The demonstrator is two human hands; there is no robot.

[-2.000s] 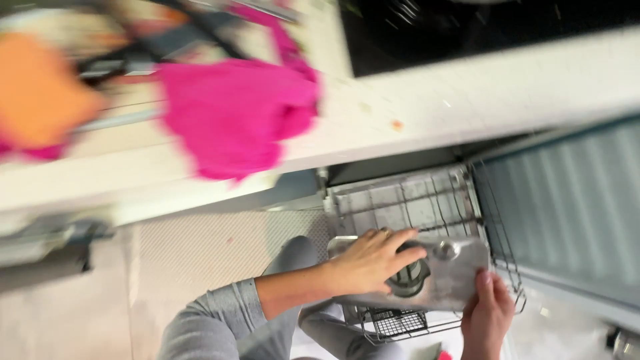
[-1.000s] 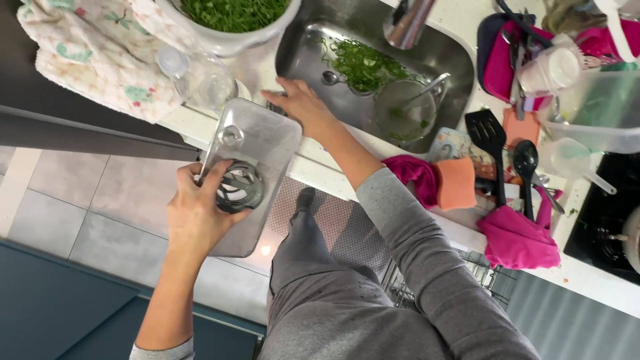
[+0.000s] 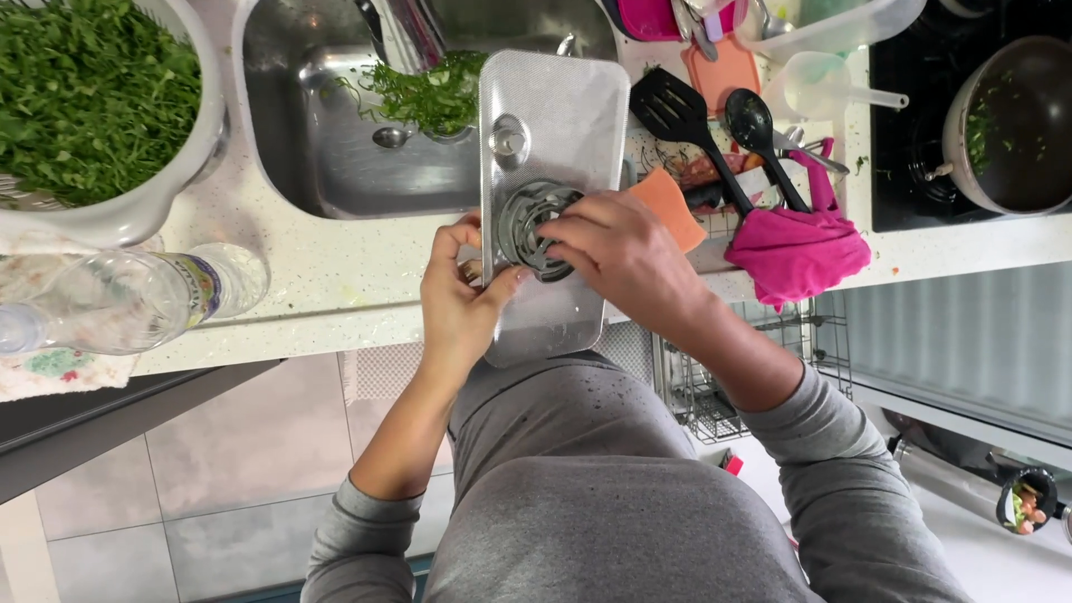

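Observation:
A rectangular metal mesh filter plate (image 3: 557, 109), from a dishwasher by its look, is held upright over the counter's front edge, partly in front of the sink. My left hand (image 3: 461, 293) grips its left long edge, thumb on the near face and fingers behind. A round grey plastic ring part (image 3: 536, 228) sits in the plate's middle. The fingers of my right hand (image 3: 620, 247) are on that ring's right side; whether they grip it is hard to tell. Above the ring the plate has a small round hole.
A steel sink (image 3: 335, 172) holds chopped greens (image 3: 435, 92) and a spoon. At left stand a white colander (image 3: 197, 100) of greens and a clear plastic bottle (image 3: 126, 293). Black utensils (image 3: 670, 105), a pink cloth (image 3: 800, 255) and a pot (image 3: 963, 151) are at right. The open dishwasher's rack (image 3: 712, 394) is below.
The plate has moved from beside the sink's left end to in front of the sink. My right hand, earlier at the sink's edge, is now at the round part; my left hand has shifted to the plate's edge.

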